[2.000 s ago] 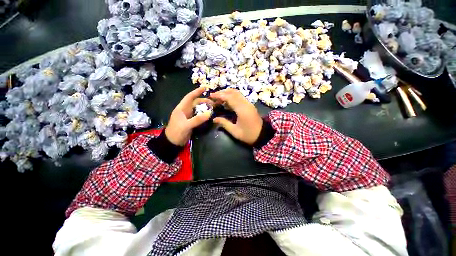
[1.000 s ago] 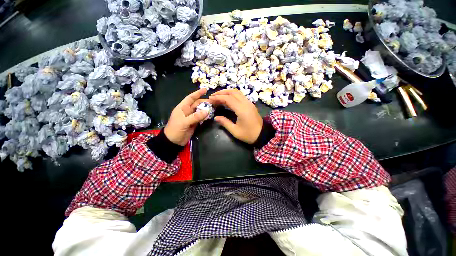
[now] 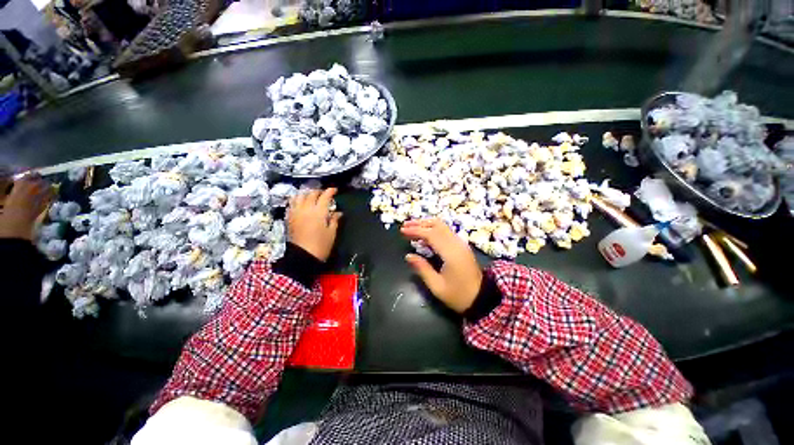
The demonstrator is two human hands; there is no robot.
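My left hand (image 3: 313, 224) lies palm down between the grey-lilac flower heap (image 3: 165, 230) and the pale yellow bud heap (image 3: 496, 178). A small pale bit shows at its fingers; whether it holds a flower is unclear. My right hand (image 3: 446, 265) is at the bud heap's lower left edge, with a small pale bud (image 3: 421, 248) between thumb and fingers. The metal basin (image 3: 393, 117) of grey-lilac flower heads stands behind my left hand. The red packet (image 3: 331, 326) lies beside my left forearm.
A glue bottle (image 3: 625, 246), crumpled white tissue (image 3: 663, 204) and copper-coloured tubes (image 3: 721, 259) lie right. Another filled basin (image 3: 716, 204) stands far right. Another person's hand (image 3: 22, 207) is at the left edge. A pale rail (image 3: 522, 119) runs behind.
The view has tilted up. My hands have separated; the left moved left toward the grey-lilac heap, the right toward the bud heap. Another person's hand has appeared at left.
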